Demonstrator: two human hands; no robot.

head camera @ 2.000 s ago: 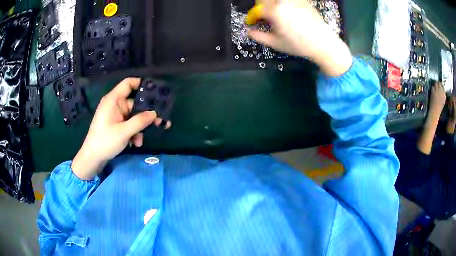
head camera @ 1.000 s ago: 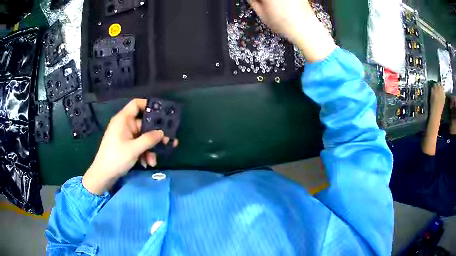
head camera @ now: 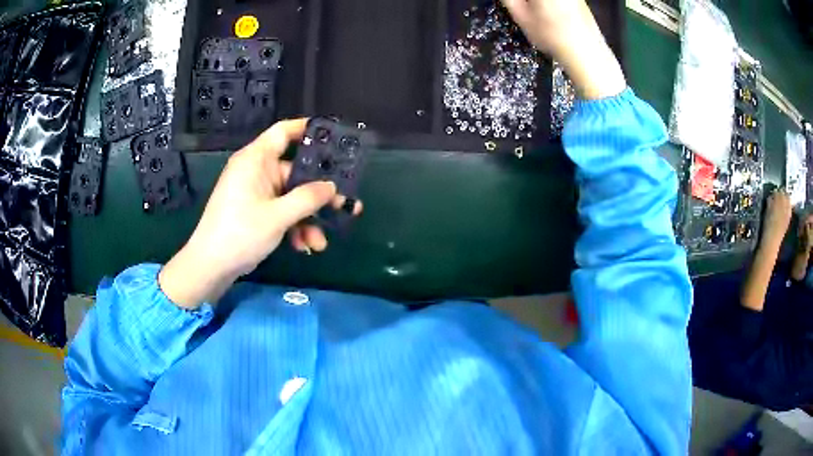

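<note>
My left hand (head camera: 258,200) holds a dark plastic housing (head camera: 328,158) between thumb and fingers above the green worktop, in front of the tray's near edge. The housing has round openings and a small bright spot near its upper left corner. My right hand (head camera: 554,25) is at the top edge over the right part of the black compartment tray (head camera: 365,62); its fingertips are cut off, so what it holds is hidden. Small shiny inserts (head camera: 495,85) lie scattered in that tray part. More housings (head camera: 234,102) lie in the tray's left compartment below a yellow disc (head camera: 246,27).
Several loose housings (head camera: 159,167) lie left of the tray, some on clear film. A glossy black blister tray (head camera: 40,134) is at the far left. At right are a whitish bag (head camera: 704,80), a red piece (head camera: 703,178), a parts sheet (head camera: 744,134) and another person's forearm (head camera: 768,254).
My left hand and the housing have shifted right and slightly up relative to the tray. My right hand has moved from over the inserts to the top edge. The camera view has also shifted.
</note>
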